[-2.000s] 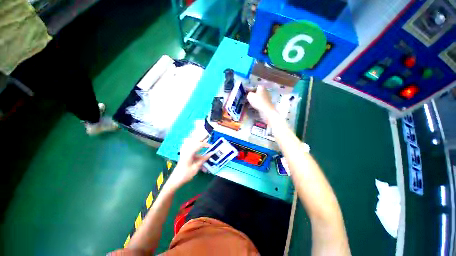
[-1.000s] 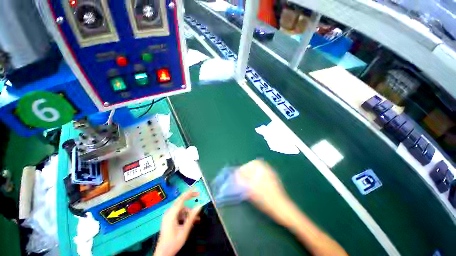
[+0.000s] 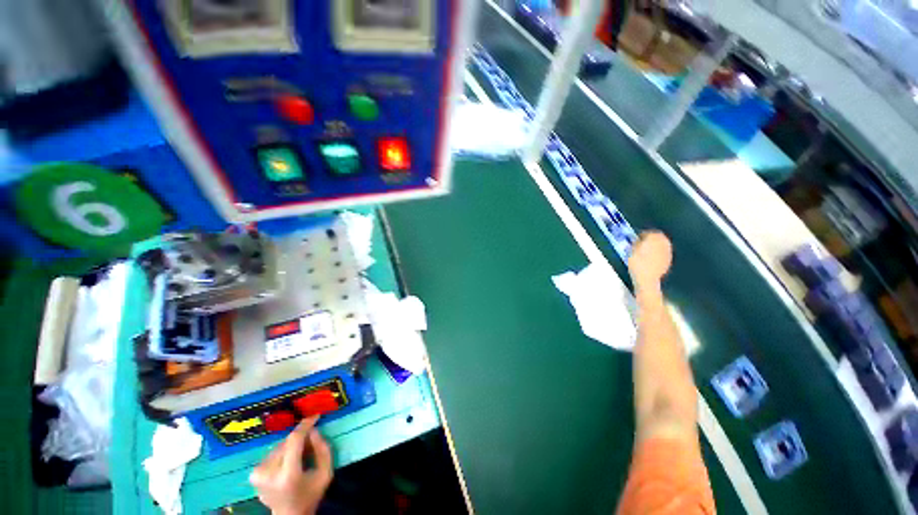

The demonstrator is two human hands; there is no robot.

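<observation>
A panel part (image 3: 186, 334) stands tilted in the orange-brown fixture (image 3: 206, 374), with the metal press head (image 3: 221, 274) low over it. My left hand (image 3: 294, 475) is empty, fingertips at the red start controls (image 3: 314, 402) on the blue press front; whether they touch is unclear. My right hand (image 3: 651, 258) reaches across the belt to the near end of a row of panels (image 3: 584, 191). Its fingers look curled and point away; what they hold, if anything, is hidden.
Two loose panels (image 3: 740, 386) lie on the far belt. White crumpled cloths lie on the dividing strip (image 3: 599, 307), beside the press (image 3: 401, 327) and at its left front (image 3: 173, 463). The control box (image 3: 332, 111) hangs above. Black parts (image 3: 851, 322) line the far shelf.
My right hand has moved from the near green surface to the panel row; the bluish item under it is gone from there. My left hand has moved left to the red controls. Another loose panel shows.
</observation>
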